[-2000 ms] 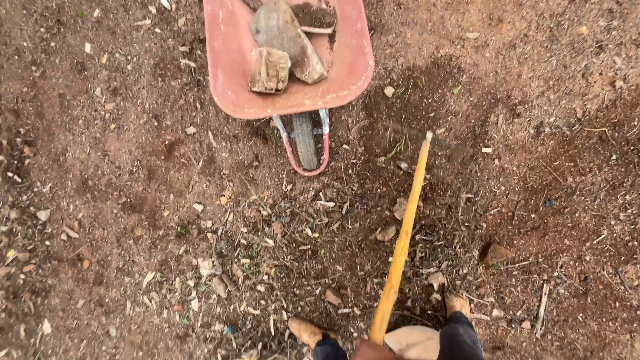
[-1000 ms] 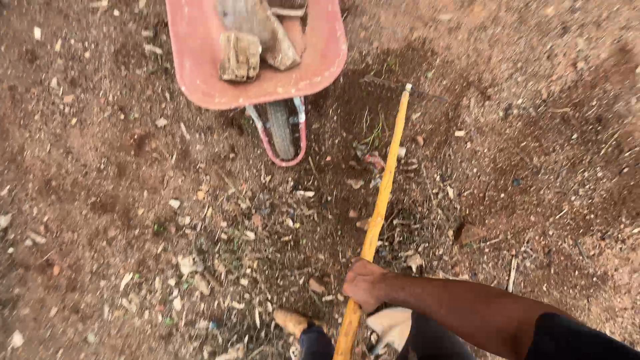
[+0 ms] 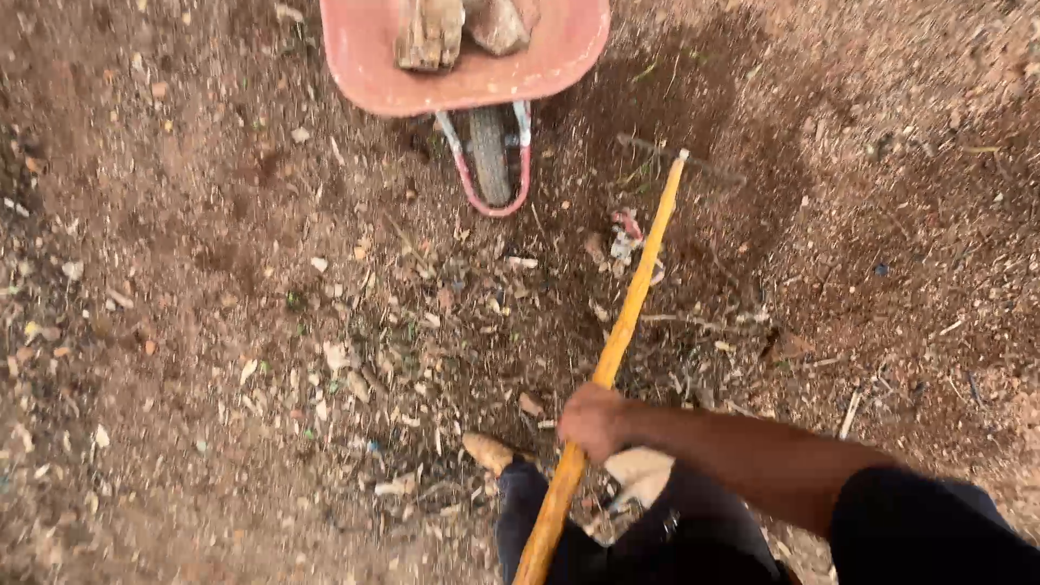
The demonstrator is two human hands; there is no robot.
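My right hand is closed around the yellow wooden handle of a rake. The handle slants from the bottom edge up to the right, and its far end meets a thin, dark, blurred crossbar lying on the soil. My left hand is out of view. Up and to the left of the handle stands a red wheelbarrow, cut off by the top edge. In its tray lie a rough wood chunk and a grey-brown block. Its wheel sits inside a curved front bar.
Wood chips, small stones and twigs litter the brown soil. A crumpled red and white scrap lies left of the handle. Below are my tan shoe, dark trouser legs, and a beige object partly behind my forearm.
My right hand and forearm, clearly shown one second ago, now reach in from the right along the handle; two seconds ago only part of a hand showed at the bottom edge.
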